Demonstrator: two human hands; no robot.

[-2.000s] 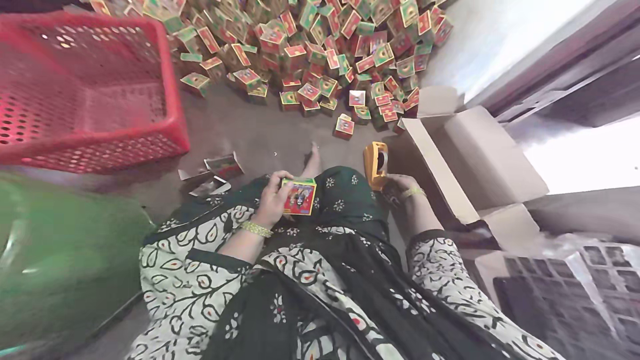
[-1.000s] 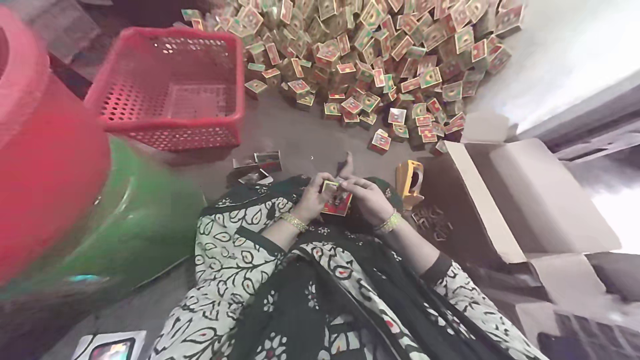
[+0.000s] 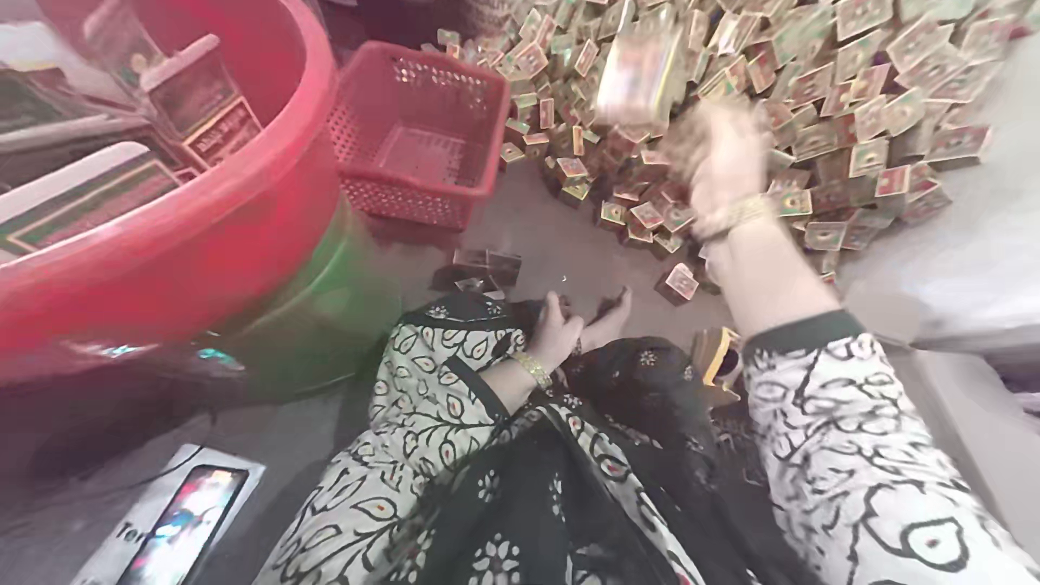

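My right hand point(image 3: 723, 162) is stretched out over a large heap of small printed cardboard boxes point(image 3: 821, 146), blurred by motion. Just beyond its fingers, to the upper left, is a blurred small box point(image 3: 638, 73); whether the hand still touches it cannot be told. My left hand point(image 3: 559, 329) rests at my lap near my bare foot, fingers curled, with nothing plainly visible in it. A yellow tape dispenser point(image 3: 717, 357) lies on the floor beside my right knee.
A red perforated plastic basket point(image 3: 483, 138) stands left of the heap. Nearer, a large red tub point(image 3: 284, 195) holds flat printed packs, beside a green container point(image 3: 325, 309). Small dark items point(image 3: 487, 264) lie on the floor. A phone box point(image 3: 195, 520) is at lower left, a cardboard carton point(image 3: 918, 422) at right.
My right hand has moved from my lap out over the heap. The small box that both hands held in my lap is gone from there. The view has swung left, showing more of the red tub.
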